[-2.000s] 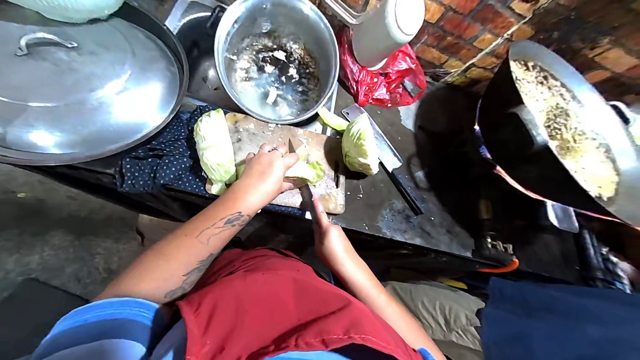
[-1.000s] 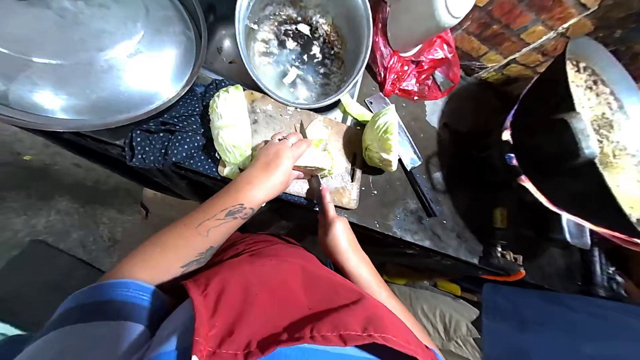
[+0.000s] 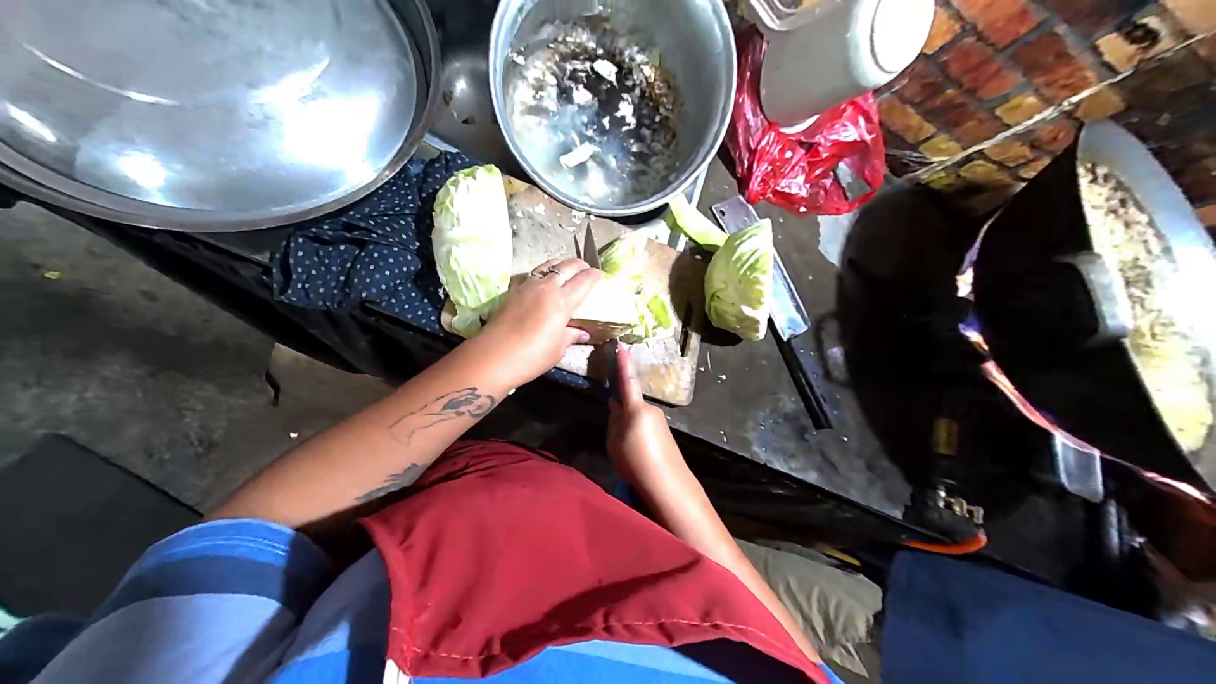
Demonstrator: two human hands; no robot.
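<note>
My left hand (image 3: 546, 309) presses on a cut cabbage piece (image 3: 613, 306) on a wooden cutting board (image 3: 670, 370). In my right hand (image 3: 636, 423) is the handle of a knife (image 3: 590, 249); its blade tip shows beyond the cabbage, and the rest is hidden by the piece and my fingers. A larger cabbage piece (image 3: 472, 237) lies at the board's left side. Right of the board, a cabbage wedge (image 3: 741, 280) rests against a cleaver (image 3: 787, 304) with a black handle. A loose pale green leaf piece (image 3: 696, 226) lies near the board's upper right corner.
A metal pot (image 3: 708, 142) with water and scraps stands behind the board. At left is a large round metal lid (image 3: 237, 204) beside a dotted cloth (image 3: 356, 266). A red plastic bag (image 3: 826, 161) lies behind the cleaver. At right, a wok (image 3: 1026, 285) holding food sits over flame.
The knife tip shows more beyond the cabbage than a second ago. Both hands remain at the same piece on the board.
</note>
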